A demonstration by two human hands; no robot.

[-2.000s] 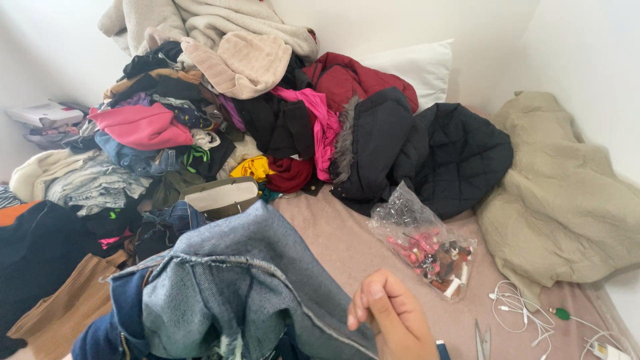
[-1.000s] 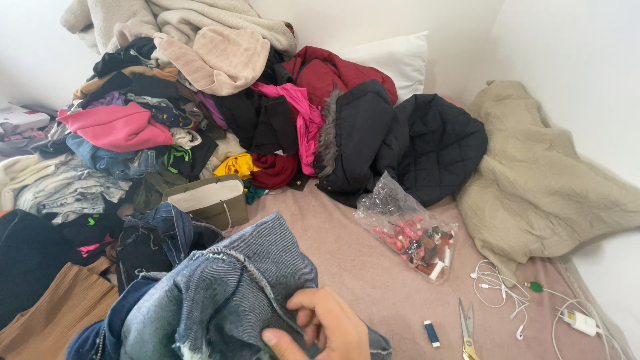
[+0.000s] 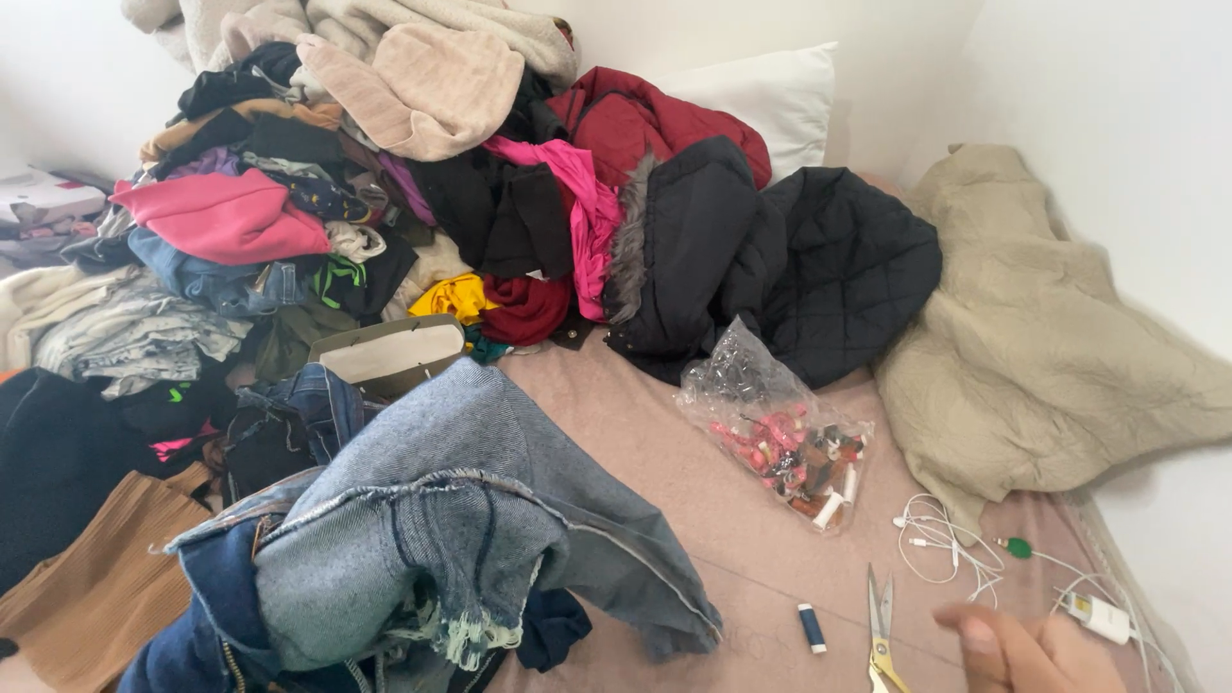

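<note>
Blue denim jeans [image 3: 414, 520], seemingly turned inside out with a frayed edge, lie bunched in the lower left foreground. At the lower right, my right hand [image 3: 1030, 650] is raised with its fingers bent toward the thumb; whether it pinches anything fine cannot be told. It is just right of gold-handled scissors [image 3: 880, 630] lying on the pink bed cover. A spool of dark blue thread [image 3: 811, 628] lies left of the scissors, and a thin strand of thread [image 3: 760, 577] crosses the cover. My left hand is out of view.
A large heap of clothes [image 3: 231, 217] fills the left and back. Black padded jackets [image 3: 818, 269] lie near a clear plastic bag [image 3: 780, 433] of small items. An olive box [image 3: 390, 356] stands behind the jeans. White cables [image 3: 948, 549], a charger [image 3: 1097, 616] and a beige cloth [image 3: 1039, 366] are at right.
My right hand has moved from the jeans to the right, past the scissors. The jeans lie without a visible hand on them.
</note>
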